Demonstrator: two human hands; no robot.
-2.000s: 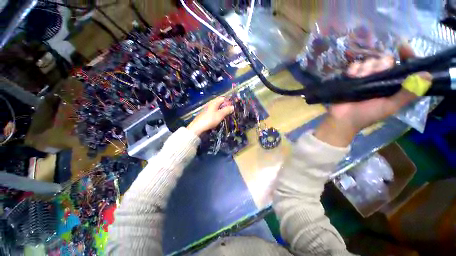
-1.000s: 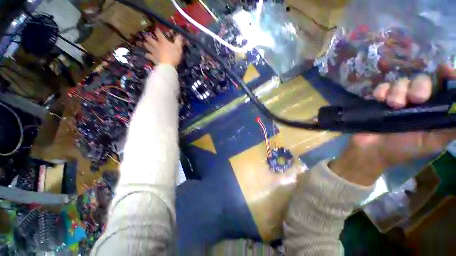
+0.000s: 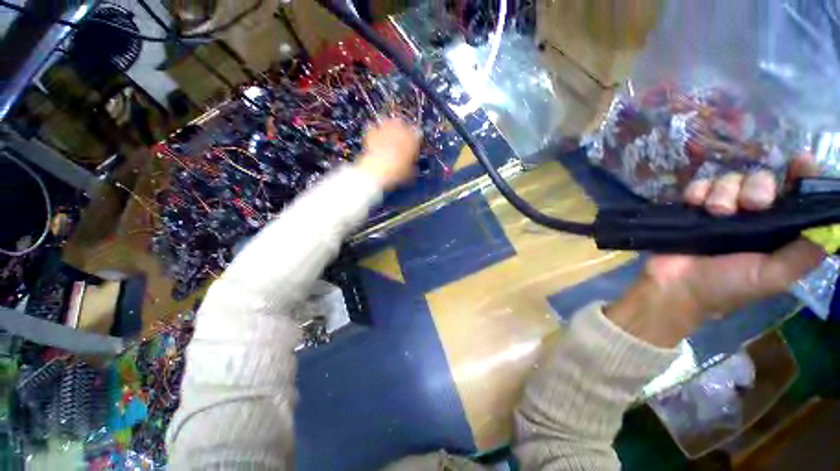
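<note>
My right hand [image 3: 700,276] holds the thick black electric screwdriver [image 3: 709,228] at the right, its cord running up to the top of the view and a yellow ring near the right edge. My left hand [image 3: 391,152] is at the right part of the pile of black parts with red and orange wires [image 3: 267,166]. It is blurred, and its fingers and anything in them cannot be made out. The screw feeder [image 3: 330,308] is partly hidden under my left forearm.
A clear plastic bag of reddish-grey parts [image 3: 682,138] lies at the upper right. The colourful mat [image 3: 129,409] is at lower left with dark parts. An open cardboard box [image 3: 769,382] is below right. The bench top [image 3: 387,396] has dark blue and tan patches.
My left hand has moved right from the upper left of the pile. The wired ring part seen on the bench a second ago no longer shows. The screwdriver stays in my right hand.
</note>
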